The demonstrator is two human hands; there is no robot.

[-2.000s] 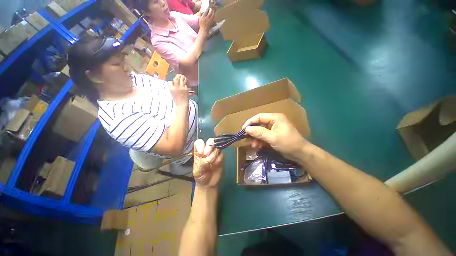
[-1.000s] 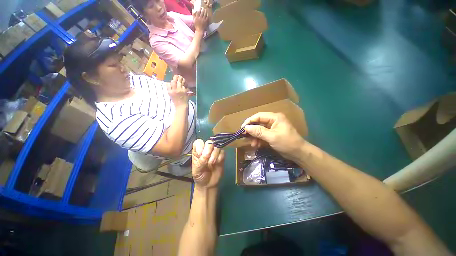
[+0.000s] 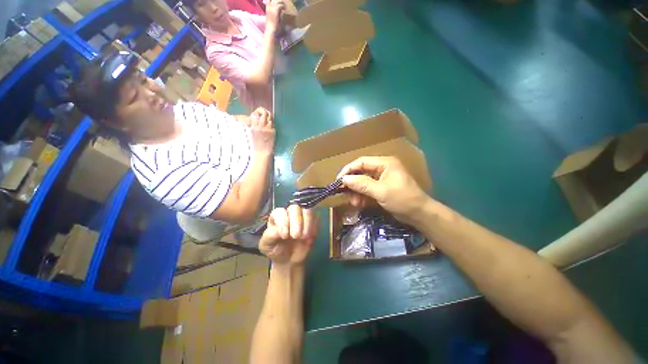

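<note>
A black cable bundle (image 3: 317,194) is stretched between my two hands above the table. My right hand (image 3: 376,186) pinches its right end between thumb and fingers. My left hand (image 3: 290,233) is closed at its left end, with the fingers curled. An open brown packing box (image 3: 362,160) lies under my right hand, its tall lid standing up behind. Inside it show black cables, a shiny clear bag (image 3: 357,242) and a pale block (image 3: 390,247). My right hand and forearm hide part of the box.
Green table (image 3: 469,128). Another small open carton (image 3: 342,65) stands further along. A larger carton (image 3: 593,170) and a cream tube (image 3: 604,226) are at the right. A person in a striped shirt (image 3: 199,160) and one in pink (image 3: 240,53) sit at the left, before blue shelving (image 3: 106,213).
The view has shifted slightly. My left fingers have turned and curled lower at the bundle's left end. The person in the striped shirt has turned the head more towards my hands.
</note>
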